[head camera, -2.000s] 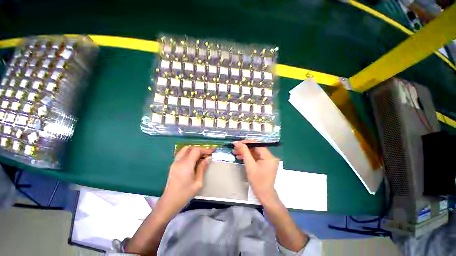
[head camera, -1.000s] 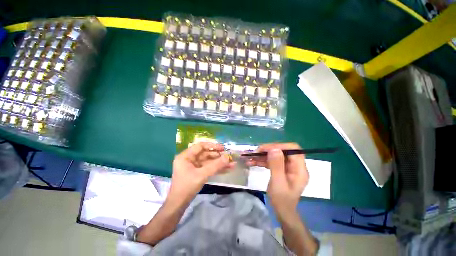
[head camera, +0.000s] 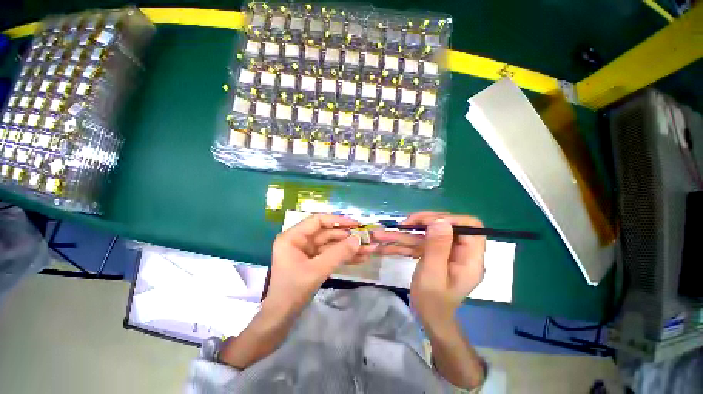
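My left hand (head camera: 312, 250) holds a small electronic module (head camera: 362, 234) with a yellow tail between thumb and fingers. My right hand (head camera: 447, 250) is shut on black tweezers (head camera: 493, 232), held nearly level with the tips pointing left at the module. Whether the tips touch it or hold a piece cannot be told. A white adhesive strip (head camera: 495, 271) lies below both hands, its middle part greyish and partly covered. A transparent yellow film (head camera: 297, 198) lies just beyond it. A clear blister tray (head camera: 327, 163) with rows of modules sits ahead.
Stacked trays of modules (head camera: 58, 115) stand at the left. Long white sheets (head camera: 532, 169) and an amber film (head camera: 578, 173) lie slanted at the right, beside a grey metal box (head camera: 655, 208). Yellow edging (head camera: 509, 71) runs behind. A box of white papers (head camera: 196, 296) is below the bench edge.
A module now shows in my left fingers, which were over the strip. My right hand has moved right and turned the tweezers leftward. The view has shifted, so the tray sits higher.
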